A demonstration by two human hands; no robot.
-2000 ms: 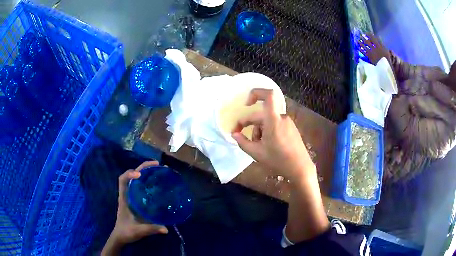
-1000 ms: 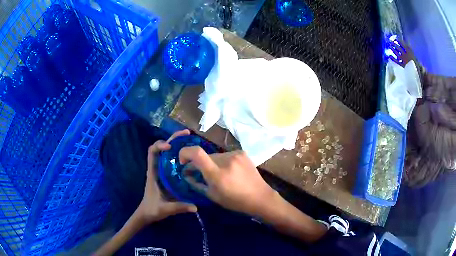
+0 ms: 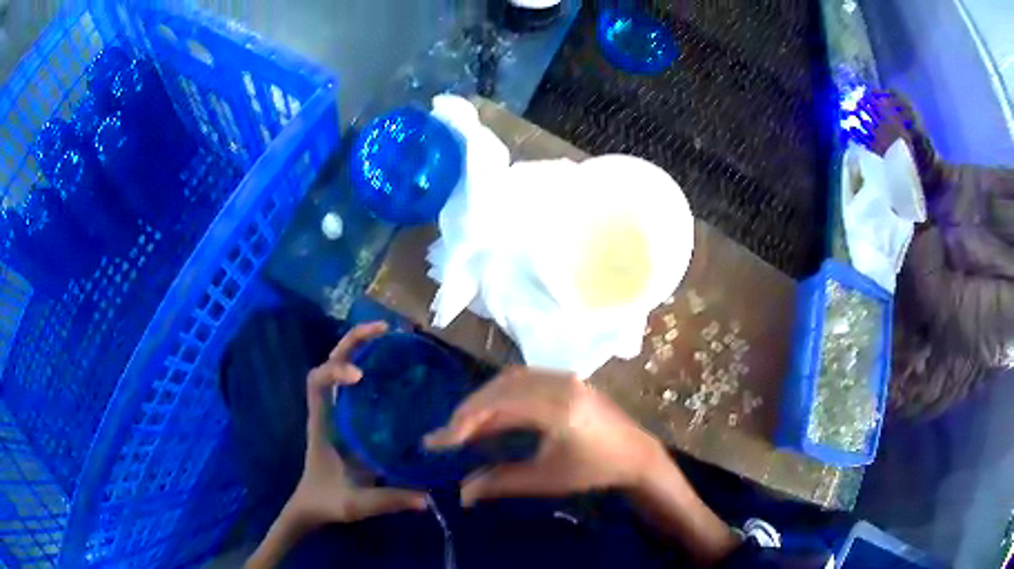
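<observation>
A round blue transparent shell [image 3: 391,402] is held open side up at the lower middle. My left hand [image 3: 331,439] grips its left side, with the fingers at the top rim and the thumb below. My right hand [image 3: 556,433] is at the shell's right rim, fingers bent towards the opening and slightly blurred; whether it holds a small piece cannot be told. A white round dish [image 3: 665,222] with a pale yellow centre stands on a crumpled white cloth [image 3: 475,239]. Small clear pieces [image 3: 712,372] lie scattered on the brown board [image 3: 767,275].
A perforated blue crate [image 3: 211,261] holding blue shells is at left. Another blue shell [image 3: 407,165] rests beside the cloth. A blue tray [image 3: 847,367] of clear bits is at right. A mesh conveyor [image 3: 712,122] carries a blue shell [image 3: 637,41]. A person's hand [image 3: 890,117] shows at upper right.
My right hand has moved from over the dish into the held shell, then back to its right rim. My left hand still holds the shell. The camera view has shifted.
</observation>
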